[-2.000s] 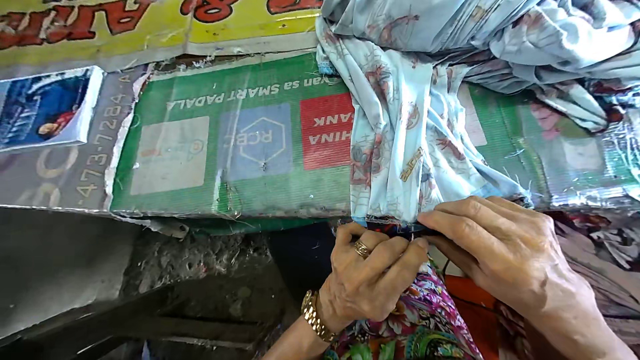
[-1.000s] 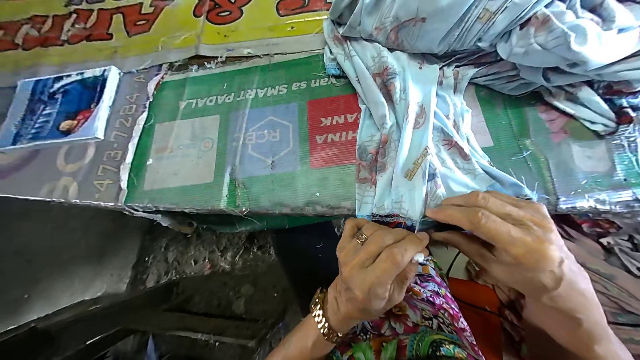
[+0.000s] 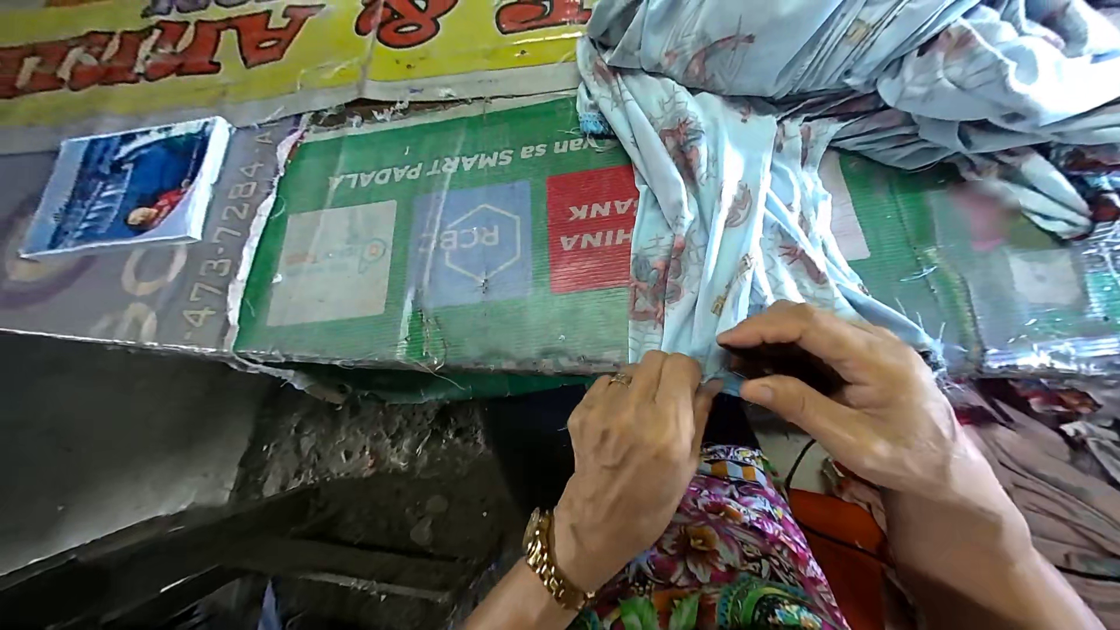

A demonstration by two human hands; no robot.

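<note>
Light blue printed fabric [image 3: 700,219] hangs in folds from a gathered heap at the upper right down to the table's near edge. My left hand [image 3: 643,429], with a ring and a gold-coloured watch, pinches the lower edge of the fabric between fingertips and thumb. Just right of it, my right hand [image 3: 831,385] has its thumb and forefinger apart at the fabric's lower edge, with nothing visible between them. The other fingers of my right hand are curled and partly in shadow.
The table is covered with a green printed sheet [image 3: 490,332] and a yellow lettered one [image 3: 332,61]. A small booklet or pad with a picture cover [image 3: 127,188] lies at the left. Brown cloth [image 3: 1032,499] is below the table edge at the right. Floral cloth [image 3: 717,542] covers my lap.
The thumb and forefinger of my right hand have spread apart; they were closer together at the fabric's edge. My left hand stays at that edge. The white bit seen by its fingers is no longer visible.
</note>
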